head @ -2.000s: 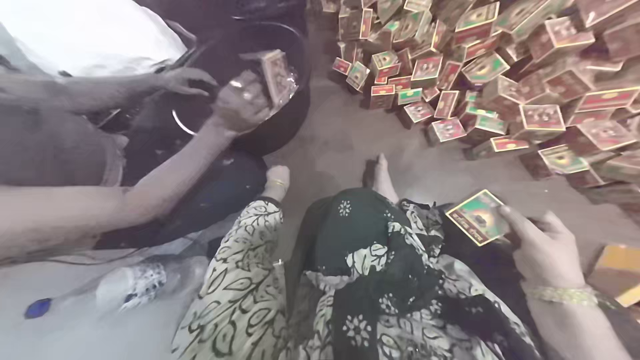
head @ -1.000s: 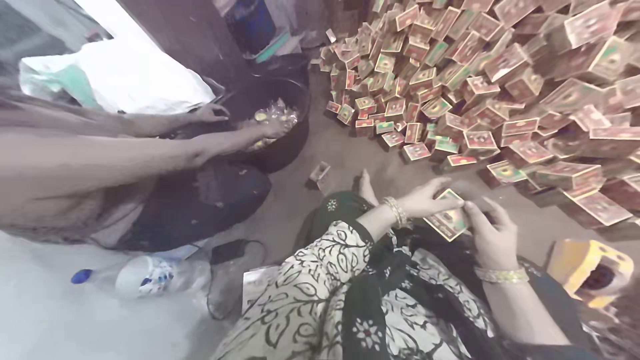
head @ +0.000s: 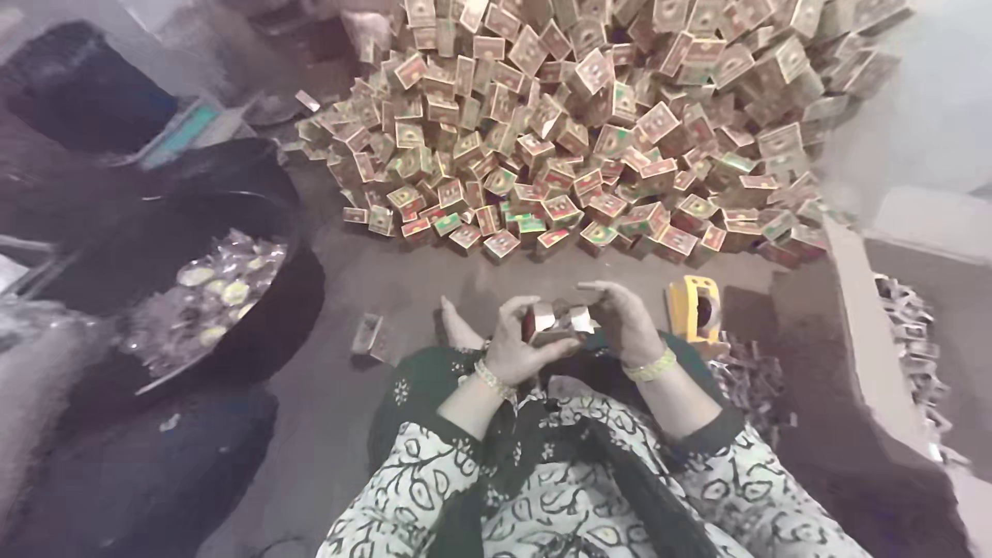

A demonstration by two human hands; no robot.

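My left hand (head: 527,341) grips a small printed cardboard box (head: 552,332) above my lap; pale flaps or openings show at its top. Close on the box's right side is my right hand (head: 626,319), its fingers spread and curved. Whether its fingertips touch a flap cannot be told. Beyond both hands lies a large heap of small red, green and cream cardboard boxes (head: 559,208) on the floor.
At left stands a dark round tub (head: 304,310) with clear-wrapped pieces (head: 235,292). A small box (head: 367,333) lies on the floor. At right are a yellow tape dispenser (head: 686,308) and a large cardboard carton (head: 868,356) holding small pieces.
The view has swung to the right. The box, flat-looking in my hands a second ago, now shows as a boxy shape in my left hand. My right hand has come away from its edge.
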